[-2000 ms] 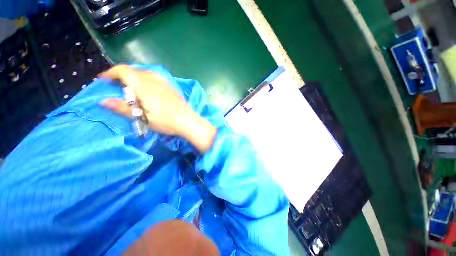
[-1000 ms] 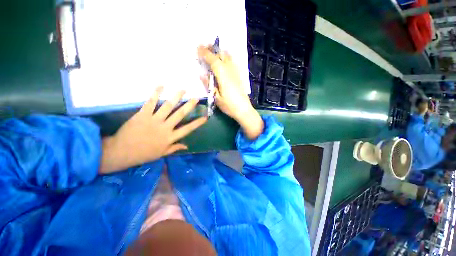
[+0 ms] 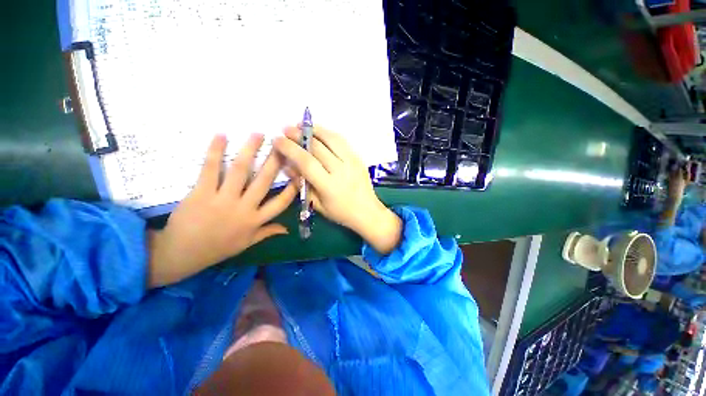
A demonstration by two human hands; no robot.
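Observation:
A white record sheet [image 3: 232, 69] with printed rows lies on a blue-edged clipboard, its metal clip [image 3: 91, 98] at the left end. My left hand [image 3: 224, 209] lies spread, palm down, on the sheet's near edge and holds nothing. My right hand [image 3: 337, 182] rests on the sheet's near right part and holds a slim pen [image 3: 306, 143] with a dark purple end pointing away from me. The hands are close together, fingertips nearly touching. Whether the pen touches the paper cannot be told.
A glossy black blister tray [image 3: 441, 124] with square pockets lies right of and partly under the clipboard on the green bench [image 3: 557, 147]. A beige fan [image 3: 635, 264] stands to the right. Another black tray [image 3: 553, 348] is at lower right. A person in blue [image 3: 677, 240] is at far right.
From two seconds ago, the view has turned to the clipboard and my left hand has come into view. Since one second ago, my right hand has moved closer to my left, with the pen still held.

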